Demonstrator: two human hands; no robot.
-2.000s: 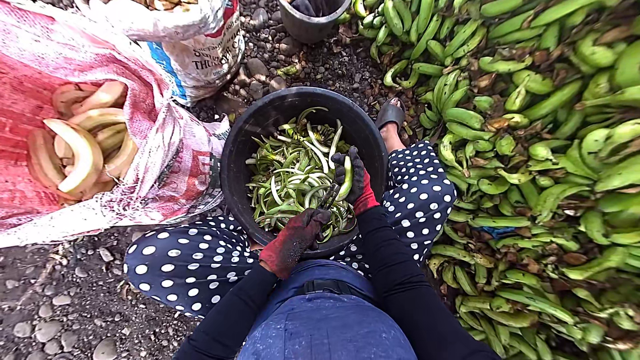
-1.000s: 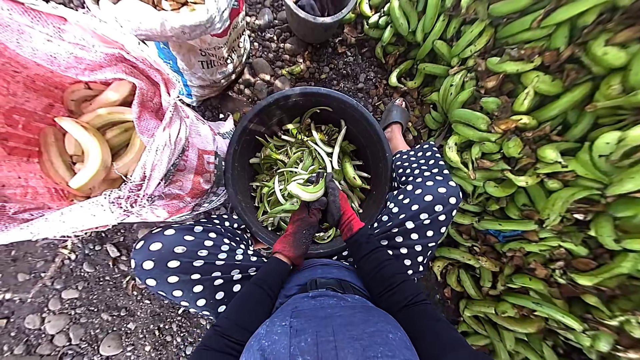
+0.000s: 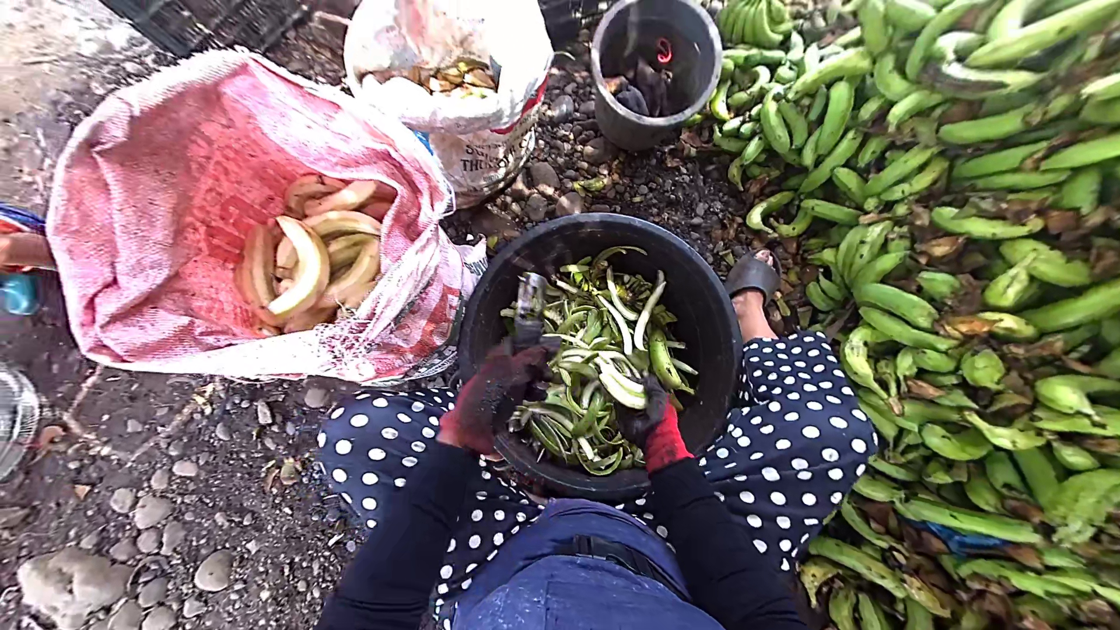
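Note:
A black plastic tub point(image 3: 599, 229) between my legs holds a heap of green and pale banana peels point(image 3: 582, 350). My left hand point(image 3: 503, 385), in a red and black glove, is over the tub's left side, closed on the dark handle of a peeler point(image 3: 529, 306) whose metal head points away from me. My right hand point(image 3: 652, 416), gloved alike, is over the right part of the heap and grips the end of a partly peeled green banana point(image 3: 623, 385). The two hands are apart. The fingertips of both are partly hidden among the peels.
A pink woven sack point(image 3: 157, 219) with peeled bananas point(image 3: 306, 262) stands at the left, a white sack point(image 3: 437, 105) behind it. A grey bucket point(image 3: 630, 131) holding dark items is at the top. Green bananas point(image 3: 901, 306) are piled along the right; stones point(image 3: 214, 570) lie lower left.
My hands, close together over the tub a second ago, are now apart; the left has moved left with the peeler. The right hand keeps hold of the banana. The view has shifted somewhat.

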